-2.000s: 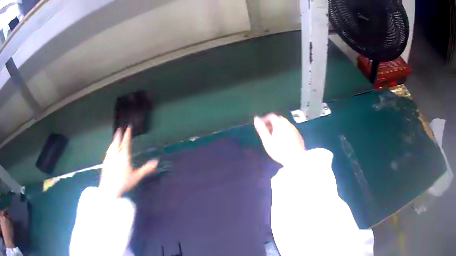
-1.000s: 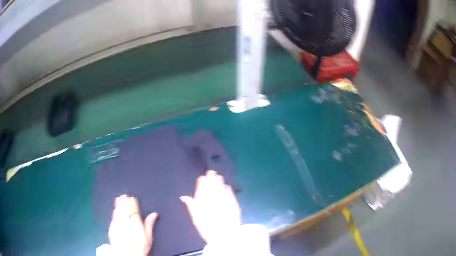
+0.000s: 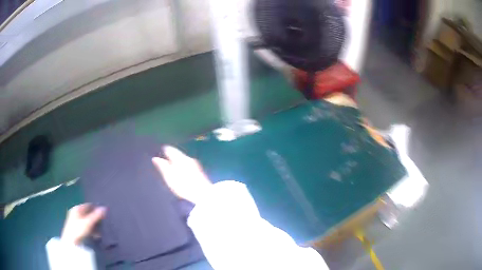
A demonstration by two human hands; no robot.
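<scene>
A dark purplish box blank [image 3: 132, 195] lies over more dark card, whose edges [image 3: 177, 259] show at its lower side. Its far end reaches past the bench edge over the green belt. My left hand [image 3: 82, 224] is at the blank's left edge with its fingers curled around it. My right hand [image 3: 182, 174] holds the upper right edge, thumb on the card. Both hands are somewhat blurred, and some fingertips are hidden.
A small black folded tray [image 3: 38, 156] stands on the green conveyor belt [image 3: 158, 111] at left. A white post [image 3: 232, 79] rises behind the teal worktop [image 3: 264, 179]. A black fan [image 3: 298, 31] and a red box [image 3: 327, 79] are at the back right.
The view has swung right. A black tray has shifted left in view. My hands have gone from lying flat on the card to its side edges, and the top blank now reaches over the belt.
</scene>
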